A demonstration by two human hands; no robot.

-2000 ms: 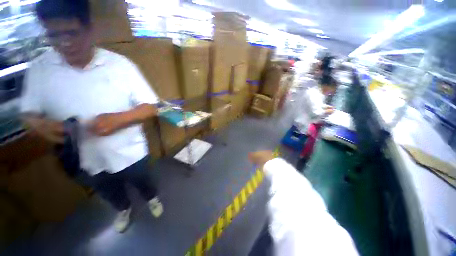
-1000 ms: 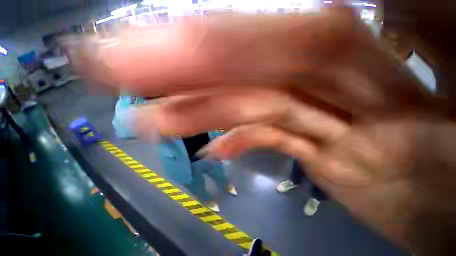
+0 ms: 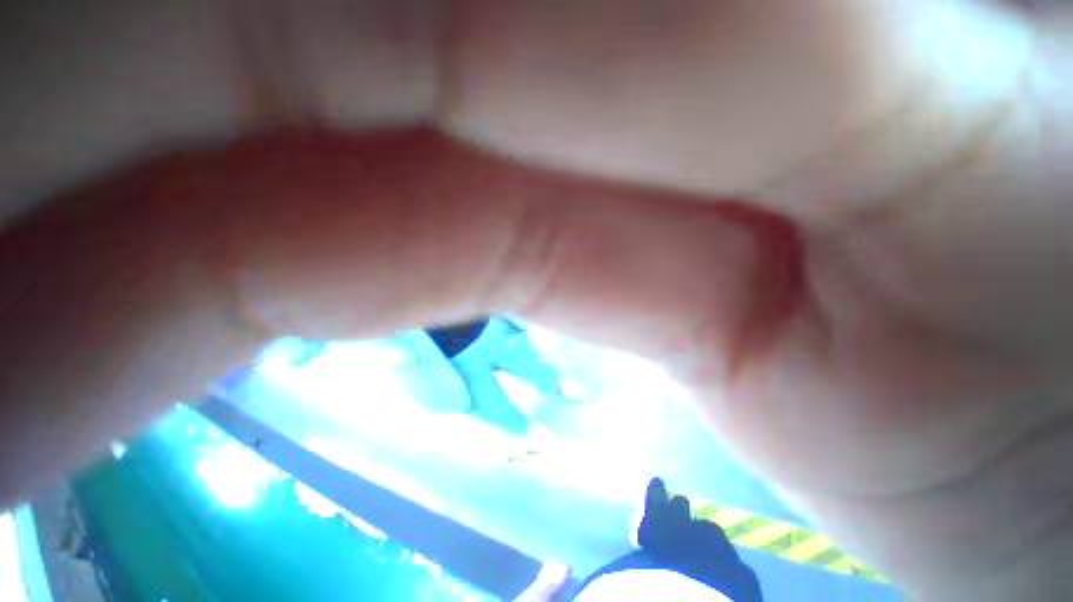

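A very large, blurred bare hand (image 3: pixel 612 223) covers the top and right of the view, close to the lens. It looks like my right hand, with curled fingers running across to the left. What it touches or holds is hidden. A small skin-coloured part of what looks like my left hand (image 3: pixel 545 582) shows at the bottom edge, cut off. No held object can be made out. My white top (image 3: pixel 653 588) shows at the bottom edge.
A person's light-blue clothing (image 3: pixel 500 382) shows below the fingers, partly washed out. A green bench surface (image 3: pixel 271 506) lies at lower left. Yellow-black floor tape (image 3: pixel 782 539) is at lower right. Dark legwear (image 3: pixel 706 559) and a shoe are at bottom centre.
The large hand has come closer and covers more of the view. The picture has become much brighter. The small hand part and white top have come into view at the bottom.
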